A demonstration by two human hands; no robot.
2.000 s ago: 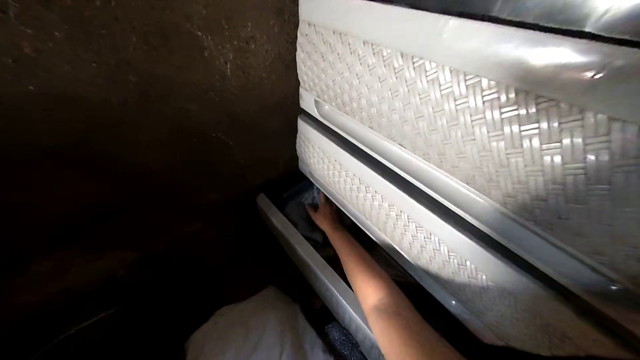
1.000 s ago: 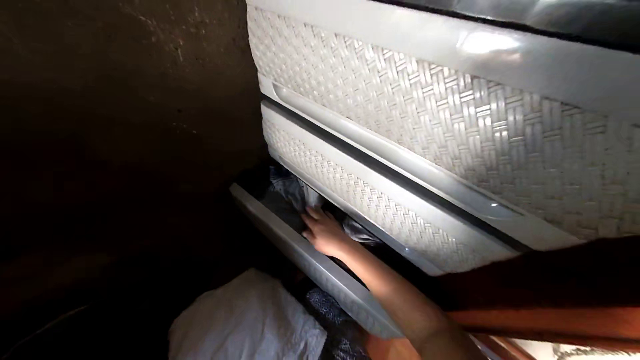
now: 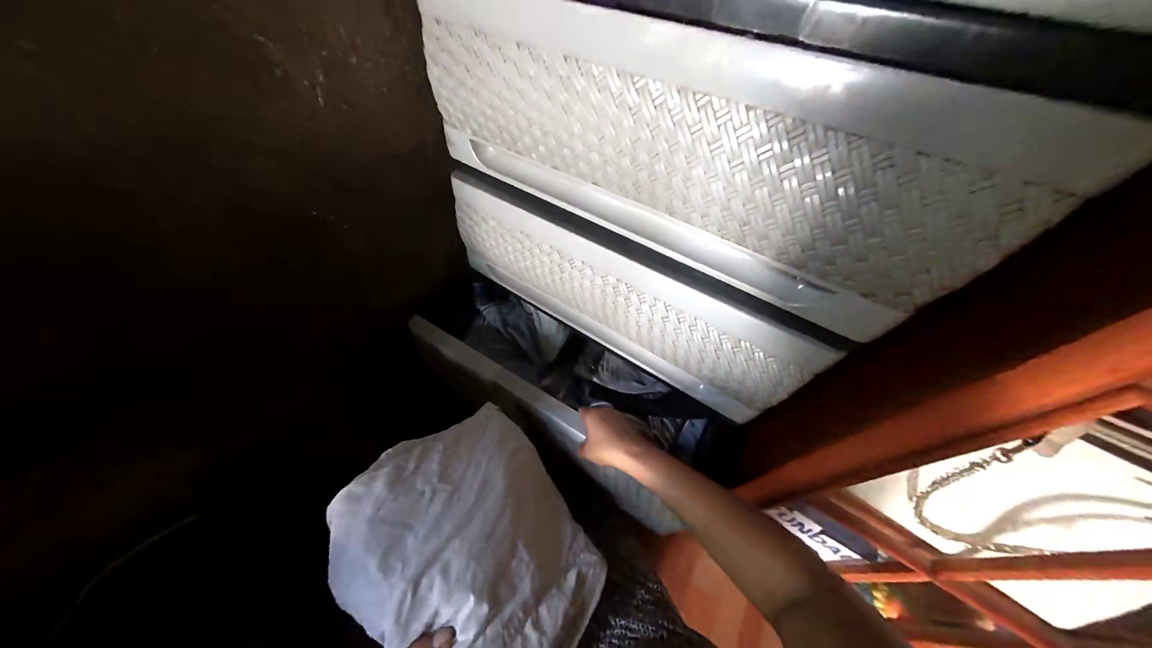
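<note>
My right hand point(image 3: 612, 438) is closed over the top edge of the pulled-out bottom drawer point(image 3: 504, 373) of a white plastic chest with a woven pattern. Folded and crumpled dark and grey clothes point(image 3: 526, 333) lie inside that drawer, behind its front panel. At the bottom edge, the fingertips of my left hand point(image 3: 434, 639) show against a white cloth point(image 3: 459, 531), which they hold; most of that hand is hidden.
Two shut drawers point(image 3: 648, 306) of the chest rise above the pulled-out one. A dark wall point(image 3: 216, 135) stands at the left. On the right are a reddish wooden frame point(image 3: 990, 396) and a coiled cord point(image 3: 954, 495) beyond it.
My right hand has come from among the clothes deep in the drawer to the top edge of the drawer front. More of the white cloth shows. The view has shifted, bringing the wooden frame in.
</note>
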